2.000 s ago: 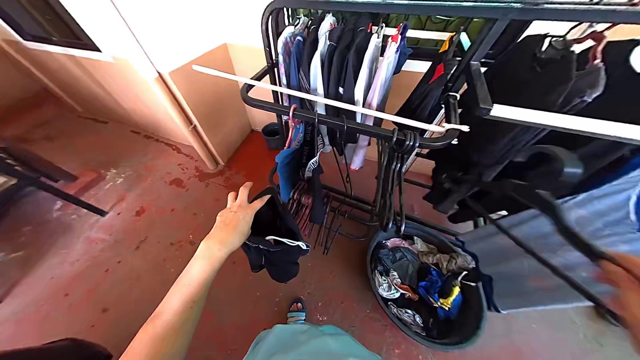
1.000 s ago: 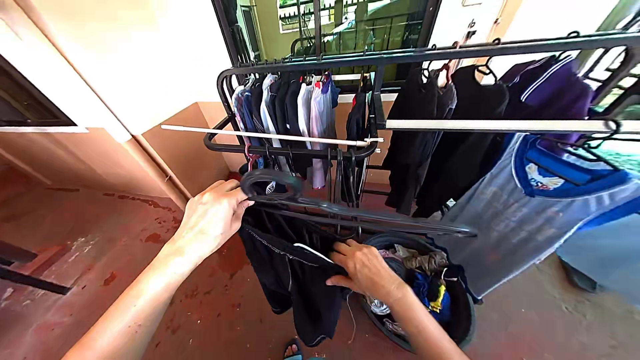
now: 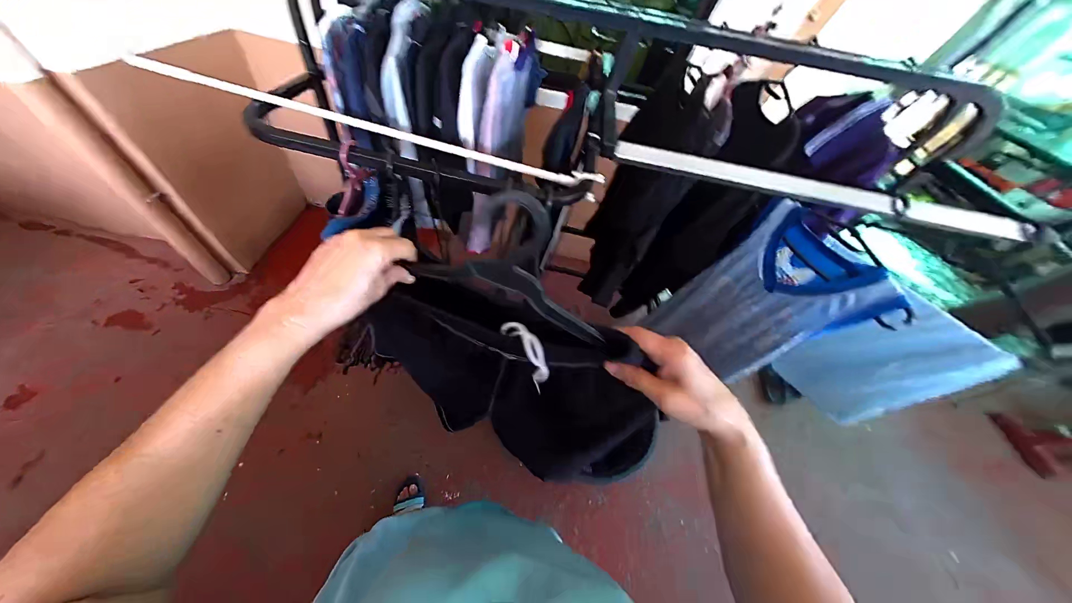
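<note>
Black shorts (image 3: 553,410) with a white drawstring (image 3: 529,352) at the waistband are stretched between my two hands. My left hand (image 3: 356,268) grips the left end of the waistband. My right hand (image 3: 678,377) pinches the waistband's right end. A black plastic hanger (image 3: 519,280) lies along the inside of the waist opening, its hook standing up toward the rack. Whether my fingers also hold the hanger's ends cannot be told.
A black metal rack (image 3: 670,29) holds several hung garments beyond my hands. A white pole (image 3: 360,121) crosses its left part. To the right hangs a grey and blue shirt (image 3: 737,293) beside a light blue cloth (image 3: 896,360). A peach wall (image 3: 193,142) stands at left.
Two seconds ago my right hand held a black hanger at the far right, apart from the shorts. Now the hanger is in the waist opening, and my right hand has moved to the waistband's right end.
</note>
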